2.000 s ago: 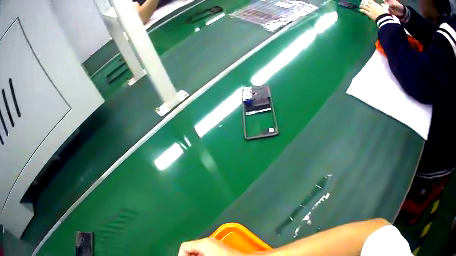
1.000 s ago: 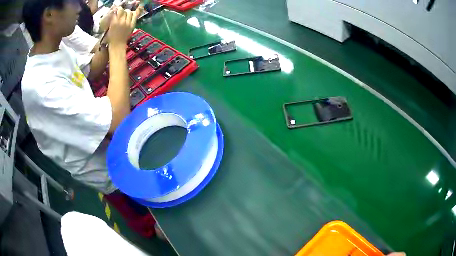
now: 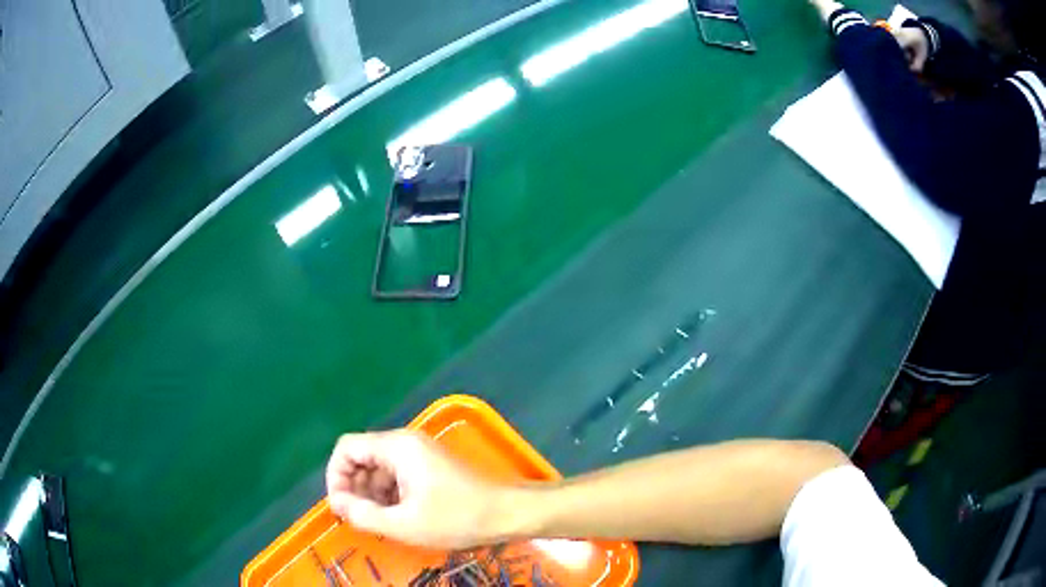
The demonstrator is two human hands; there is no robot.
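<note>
My right hand (image 3: 384, 487) is over the orange tray (image 3: 488, 424) at the bottom centre, its forearm coming in from the right. Its fingers are curled inward; whether they hold anything is not visible. Several small dark side keys (image 3: 470, 570) lie loose in the tray below the wrist, some with a reddish tint. A phone middle frame (image 3: 459, 247) lies on the glossy green belt beyond the tray, its dark camera end pointing away and a small white square at its near end. My left hand is not in view.
Another frame (image 3: 749, 40) is at the belt's far end, and one (image 3: 53, 533) is cut off at lower left. A neighbour's dark sleeve (image 3: 877, 109) and white paper (image 3: 860, 161) are at right. A white post (image 3: 335, 52) and grey cabinet (image 3: 80, 103) stand across.
The view has swung from the neighbour and blue ring at left back to the right. My right hand and more of the orange tray now show, with keys visible in it.
</note>
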